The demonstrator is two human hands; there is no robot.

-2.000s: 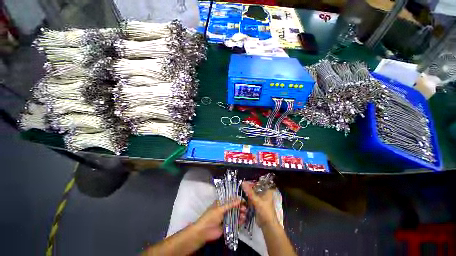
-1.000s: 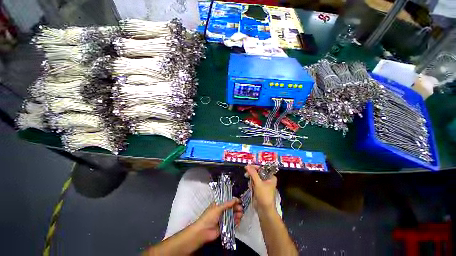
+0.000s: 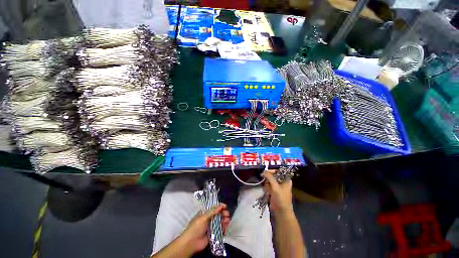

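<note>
My left hand [image 3: 204, 227] is closed around a silver-grey cable bunch [image 3: 215, 221] over my light-clothed lap. My right hand [image 3: 278, 189] is at the front edge of the blue test fixture bar [image 3: 188, 158], holding a smaller cable bunch [image 3: 286, 174]. A pale cable [image 3: 243, 182] hangs as a loop below the bar; its left end meets one of the red test boards [image 3: 221, 160], and its right end is at my right fingertips, by another red board. Whether that end is seated cannot be told.
Behind the bar are thin loose cables [image 3: 246, 133] and a blue cable tester [image 3: 241, 83] with a lit screen. White cable bundles [image 3: 110, 98] are stacked left. Grey cable bundles [image 3: 312, 83] and a blue plastic tray [image 3: 345, 132] of cables lie right. A green strip [image 3: 149, 171] juts from the edge.
The view has shifted, so the bench sits further left. My right hand has moved away from my left hand along the bar, and a pale cable loop now shows at the bar.
</note>
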